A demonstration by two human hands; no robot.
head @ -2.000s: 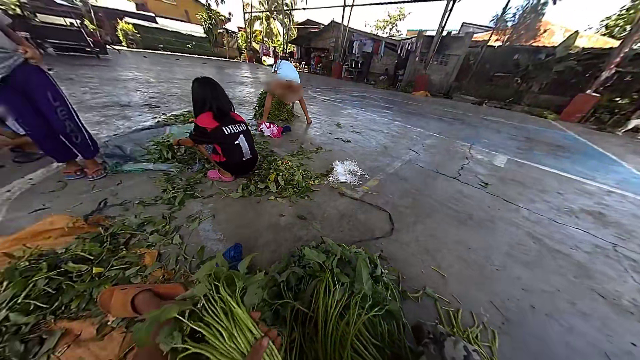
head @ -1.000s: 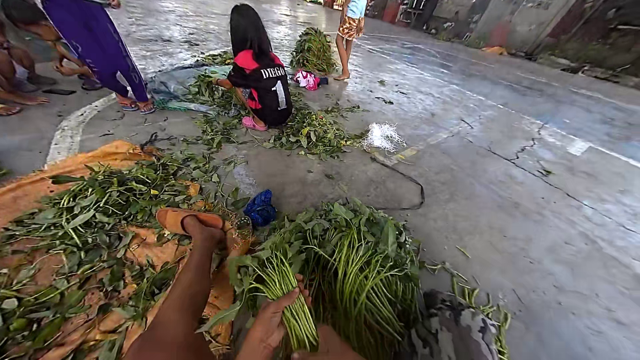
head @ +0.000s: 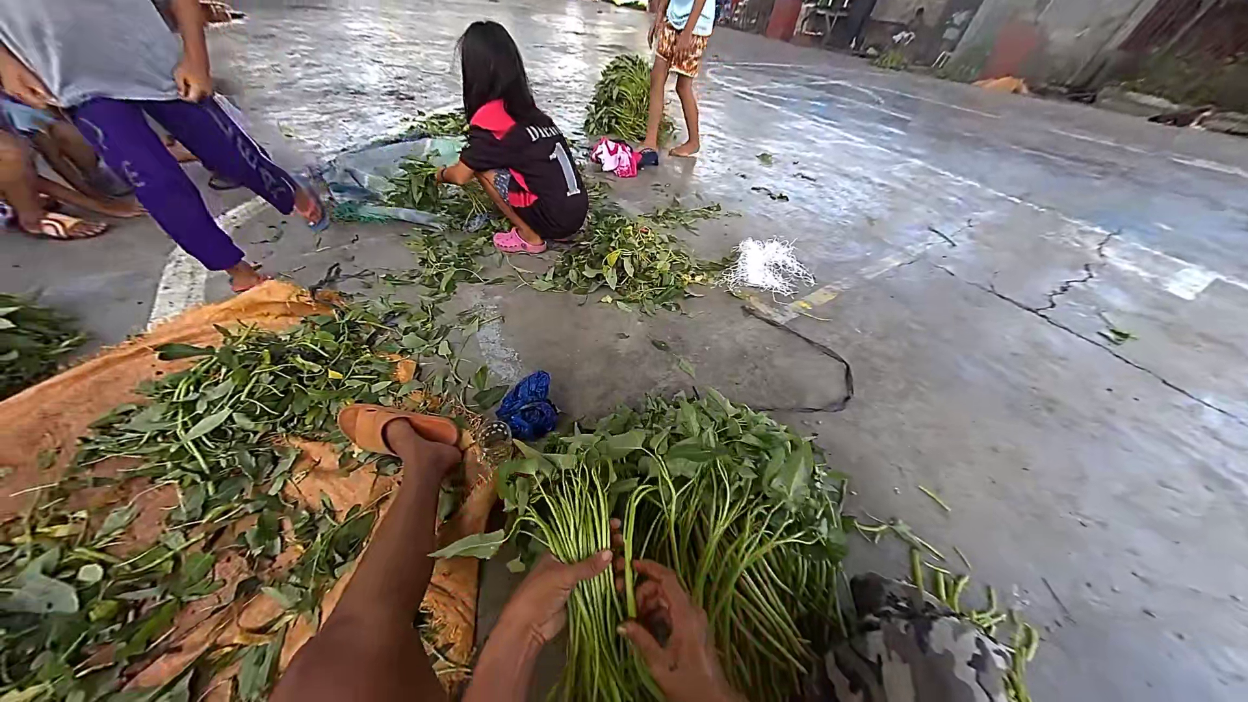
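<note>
A bunch of long-stemmed leafy greens [head: 577,526] stands upright in front of me, its leaves at the top. My left hand [head: 556,590] is closed around its stems, thumb across the front. My right hand [head: 673,624] touches a stem at the bunch's right side, thumb and fingers curled near it. Just right of the bunch lies a large heap of the same greens [head: 741,526] on the concrete. A blue crumpled plastic bag [head: 528,405] rests beyond the bunch, near my sandalled foot [head: 400,429].
Loose greens [head: 214,429] cover an orange sheet [head: 88,390] at left. A person in a black and red shirt [head: 526,166] crouches ahead by more greens. Others stand or sit farther off. White strings [head: 768,266] and a dark cord [head: 838,366] lie on the concrete. Cut stems lie at right.
The person in purple trousers at left has shifted and now strides near the orange sheet. My right hand has moved from the lower stems to the bunch's right side.
</note>
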